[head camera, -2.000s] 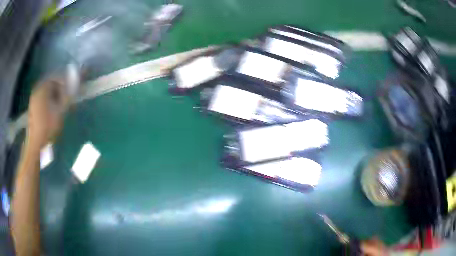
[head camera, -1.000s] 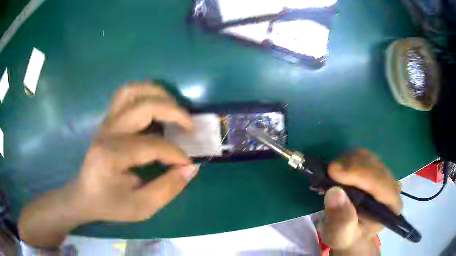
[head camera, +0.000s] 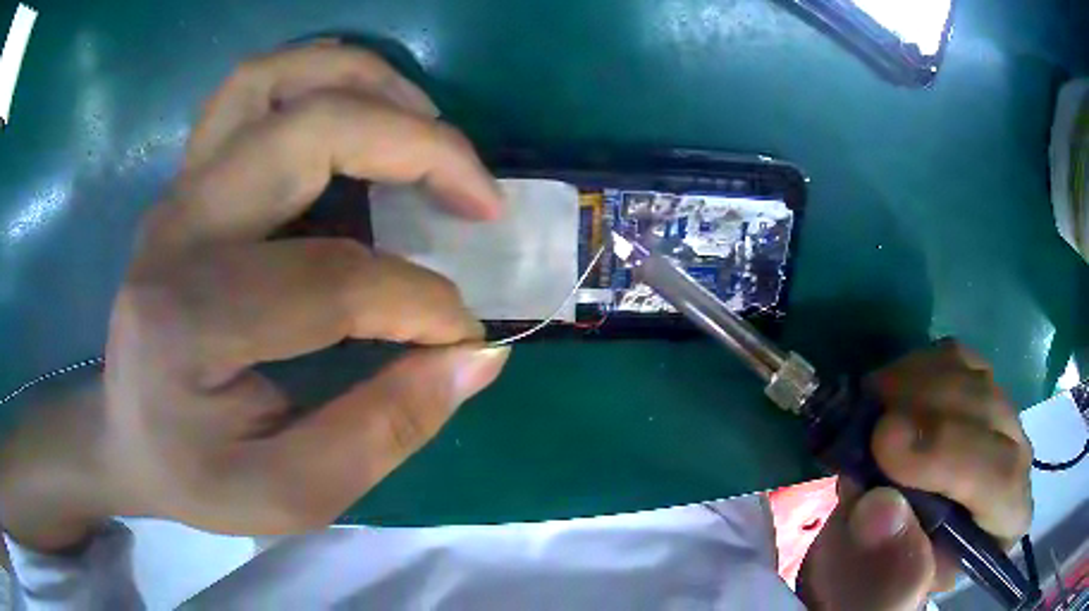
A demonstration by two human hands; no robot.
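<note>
A black phone housing [head camera: 705,161] lies flat on the green mat. Its left part holds a pale LCD module [head camera: 525,251]; its right part holds a blue and silver circuit board [head camera: 717,245]. An orange flex cable [head camera: 588,227] lies between them, with a short red wire below it. My left hand [head camera: 311,275] pinches thin solder wire [head camera: 559,313] between thumb and index finger, and another finger rests on the module. The wire's end meets the soldering iron's tip at the flex edge. My right hand [head camera: 937,466] holds the soldering iron [head camera: 728,328] like a pen.
Another phone unit [head camera: 890,30] lies at the top right. The round tip cleaner [head camera: 1071,173] is cut off at the right edge. A white piece [head camera: 14,60] lies at the top left. The mat's front edge [head camera: 573,520] curves before my clothing. A black cord is at the lower right.
The view is closer on the housing. The iron's tip has moved left from over the board to the flex edge, where the solder wire now meets it. Both hands still hold their things.
</note>
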